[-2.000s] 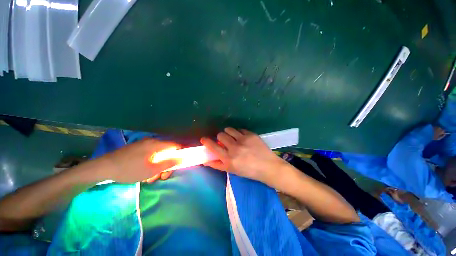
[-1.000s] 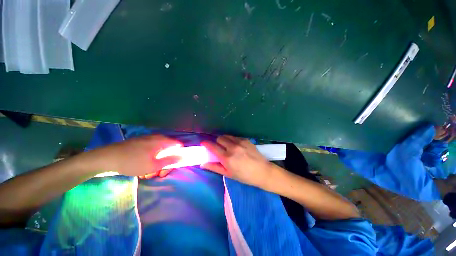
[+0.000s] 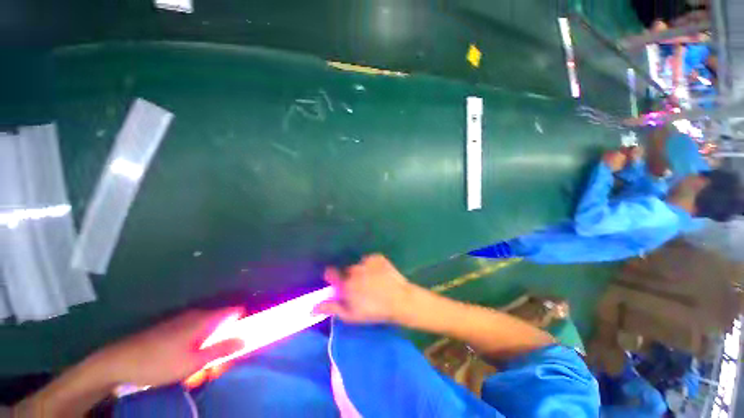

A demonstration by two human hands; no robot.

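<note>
A glowing pink-white LED light bar (image 3: 281,320) lies slanted between my two hands, in front of my body at the bench's near edge. My left hand (image 3: 175,347) holds its left end, with orange light at the fingers. My right hand (image 3: 371,290) grips its right end between thumb and fingers. Glare hides the bar's edges and whether a cover is on it. No cover end sticks out past my right hand.
A pile of frosted diffuser covers (image 3: 37,229) lies at the left, with one separate cover (image 3: 122,188) beside it. A white unlit bar (image 3: 474,153) lies right of centre. Beyond are a yellow tag (image 3: 473,55) and spaced bars. A person in blue (image 3: 636,204) works at the right.
The view has swung to the right. My right hand has shifted to the bar's right end, more of the glowing bar shows, and the white piece beyond that hand no longer shows.
</note>
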